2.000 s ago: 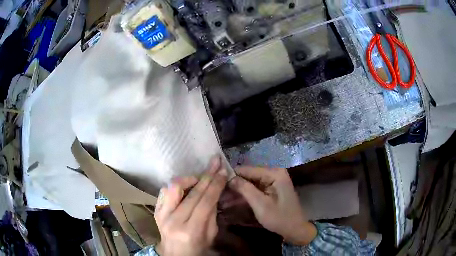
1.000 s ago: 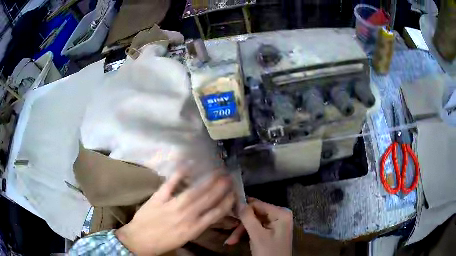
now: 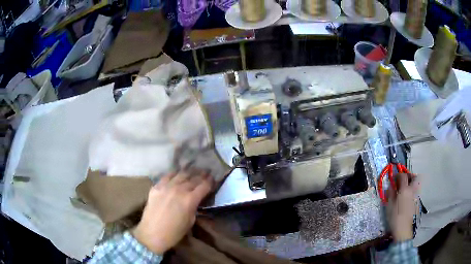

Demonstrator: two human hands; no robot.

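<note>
A rumpled pale fabric panel (image 3: 150, 129) with a brown side (image 3: 113, 196) lies left of the cream overlock machine (image 3: 261, 124). Its corner points toward the needle area, and the metal plate shows beside it. My left hand (image 3: 175, 206) lies on the panel's near edge, fingers spread over the cloth. My right hand (image 3: 403, 206) is at the red-handled scissors (image 3: 386, 180), right of the machine. Its fingers overlap the handles and are slightly blurred, so I cannot tell whether they grip them.
Flat pale panels (image 3: 51, 154) lie at left and more cut panels (image 3: 444, 175) at right. A lint heap (image 3: 325, 216) sits by the machine's front opening. Thread cones (image 3: 441, 56) stand behind. A pale bin (image 3: 88, 51) and a plastic cup (image 3: 366, 56) are further back.
My right hand has left the cloth edge and moved right to the scissors. My left hand has stayed on the panel. The panel edge has come away from the needle area. The view has tilted up.
</note>
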